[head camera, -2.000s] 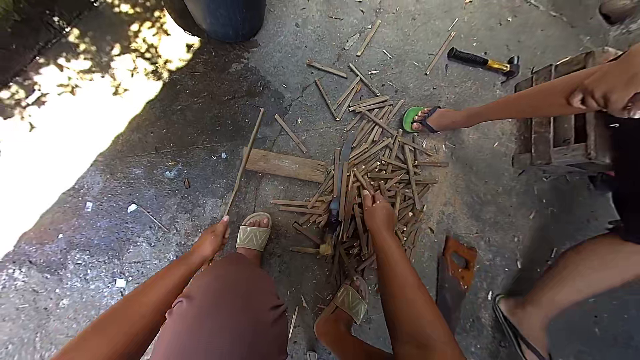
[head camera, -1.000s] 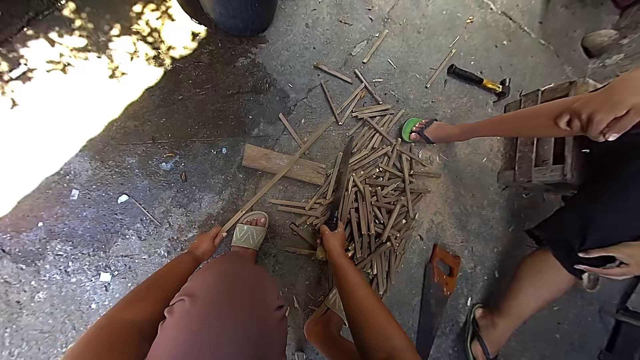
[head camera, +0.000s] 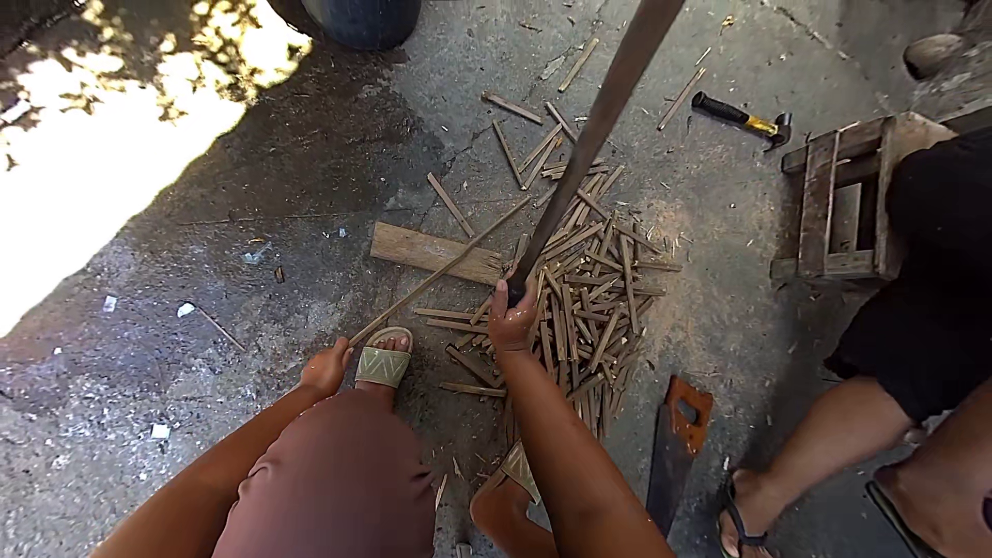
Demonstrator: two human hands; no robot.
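Observation:
My left hand (head camera: 327,367) grips the near end of a long thin wooden stick (head camera: 434,277), whose middle crosses over a flat wooden board (head camera: 418,246) on the concrete. My right hand (head camera: 513,316) is closed around the dark handle of a machete (head camera: 593,136); its long blade is raised and points away toward the top of the view. Beneath and to the right of my right hand lies a heap of short split wood sticks (head camera: 589,302). The far tip of the long stick is close to the blade's left side.
A claw hammer (head camera: 740,120) lies at the upper right by a wooden crate stool (head camera: 818,201). A handsaw (head camera: 678,449) with an orange handle rests right of the heap. Another person's sandalled foot (head camera: 748,511) is at lower right. A dark bucket (head camera: 364,19) stands at the top.
My right hand has lifted the machete from over the heap. My left hand swung the stick across the board, then drew it back a little. The other person's green-sandalled foot has left the heap's edge.

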